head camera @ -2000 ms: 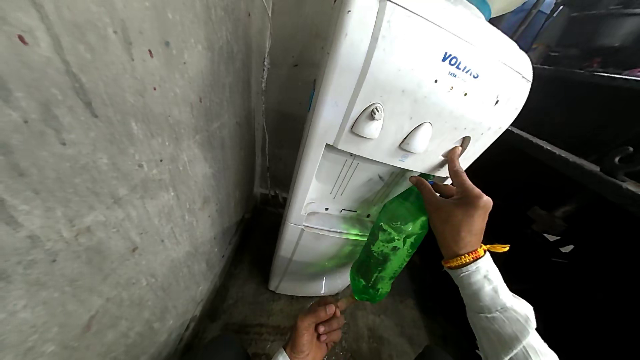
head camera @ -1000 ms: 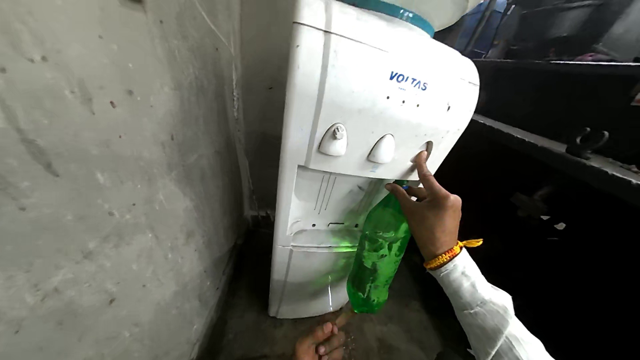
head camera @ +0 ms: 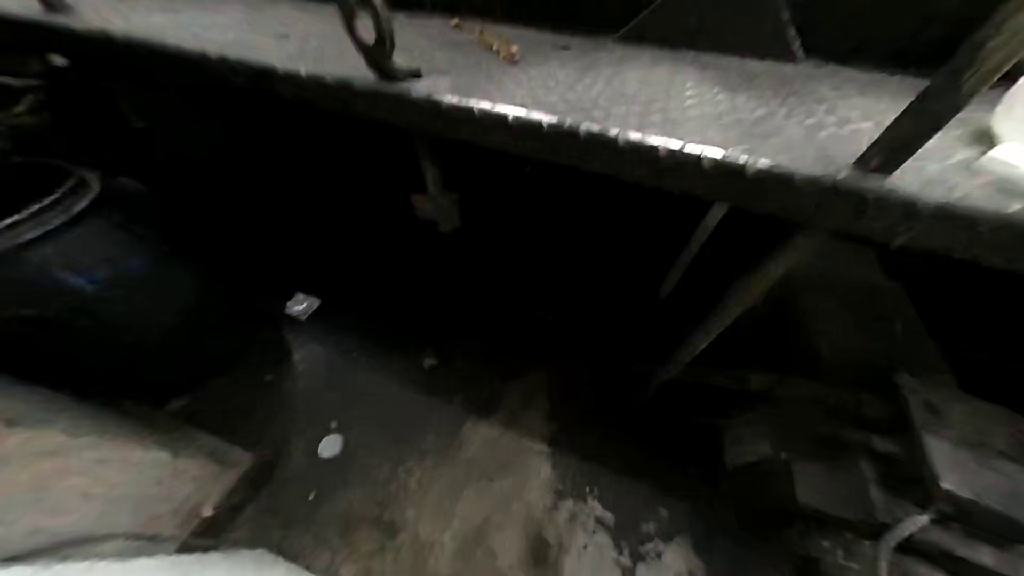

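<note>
Neither my left hand nor my right hand shows in the head view at this moment. A patch of white cloth (head camera: pixel 184 564), perhaps a sleeve, shows at the bottom left edge. The green bottle and the water dispenser are both out of view, so what my hands hold cannot be seen.
A grey ledge (head camera: pixel 640 104) runs across the top, with a dark metal ring fitting (head camera: pixel 372 40) and a slanting bar (head camera: pixel 936 104) on it. Below lie a stained floor (head camera: pixel 480 488), a small white disc (head camera: pixel 330 446), a crumpled scrap (head camera: pixel 302 306) and dark blocks (head camera: pixel 832 488) at the right.
The view has swung far away from the white dispenser. Both hands and the green bottle, seen at the dispenser one second ago, have left the picture.
</note>
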